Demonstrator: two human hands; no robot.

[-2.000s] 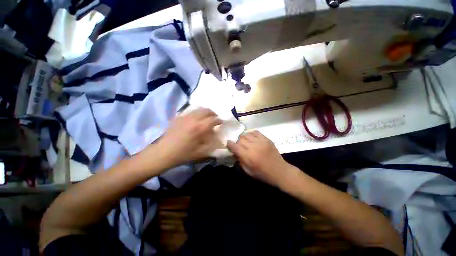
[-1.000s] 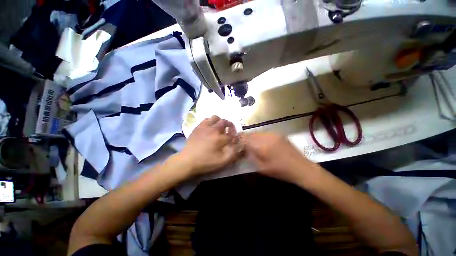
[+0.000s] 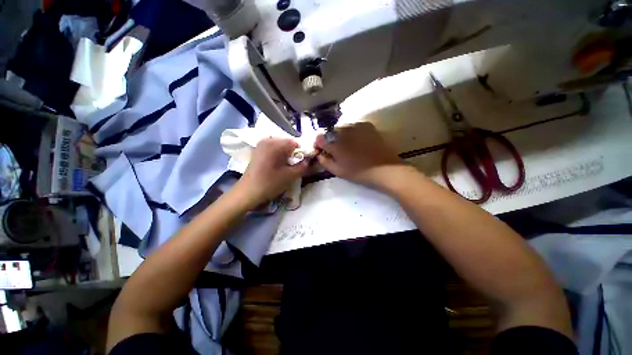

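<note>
A white fabric piece (image 3: 241,142) lies bunched just in front of the presser foot (image 3: 326,123) of the sewing machine (image 3: 388,48). My left hand (image 3: 272,166) grips it with thumb and fingers close together. My right hand (image 3: 357,151) pinches its right edge beside the needle area, fingertips nearly touching the left ones. The needle tip and the cloth under it are hard to make out in the glare. Grey-blue cloth with navy strips (image 3: 187,139) is heaped left of the needle.
Scissors with dark red handles (image 3: 485,163) lie on the machine bed, right of my right hand. Another white piece (image 3: 104,73) and a printed box (image 3: 69,156) are at the left. Grey-blue cloth (image 3: 589,256) hangs below the table edge at right.
Both hands have moved up to the presser foot with the white fabric, the right hand now beside the needle area. The white piece is more bunched. The camera view has shifted.
</note>
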